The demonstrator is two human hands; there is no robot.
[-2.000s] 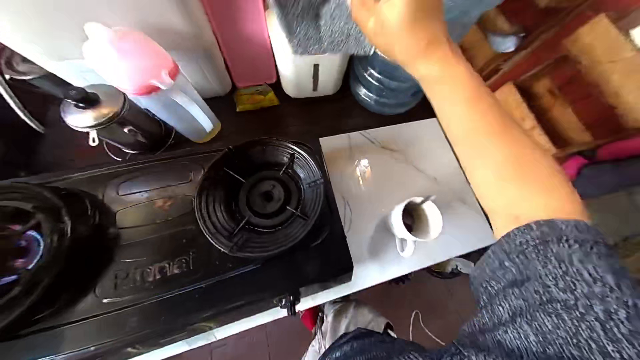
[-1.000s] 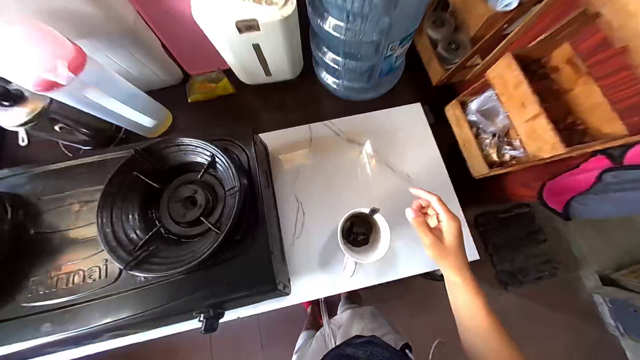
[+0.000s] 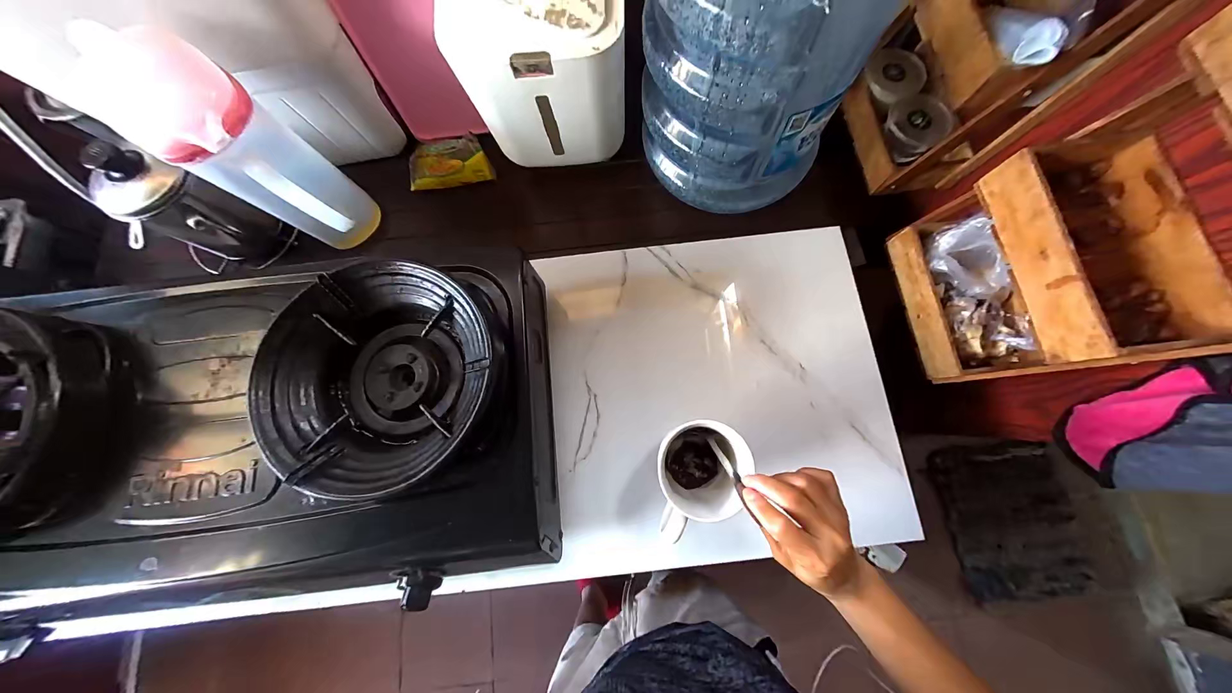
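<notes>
My right hand point(image 3: 804, 525) pinches the handle of a metal spoon point(image 3: 727, 462), whose lower end dips into a white mug point(image 3: 707, 510). Dark, grainy contents point(image 3: 691, 459) lie at the bottom of the mug, which stands near the front edge of a white marble-patterned tile point(image 3: 731, 337). The mug's handle points toward the front left. My left hand is out of view.
Left of the tile is a black two-burner gas stove point(image 3: 192, 414). Behind stand a large blue water bottle point(image 3: 760, 96), a white container point(image 3: 549, 87), a yellow packet point(image 3: 450, 164) and a plastic pitcher point(image 3: 279, 164). Wooden boxes point(image 3: 1044, 260) are at right.
From the upper area by the water bottle, my right hand has come down to the mug and taken hold of the spoon. The view has shifted.
</notes>
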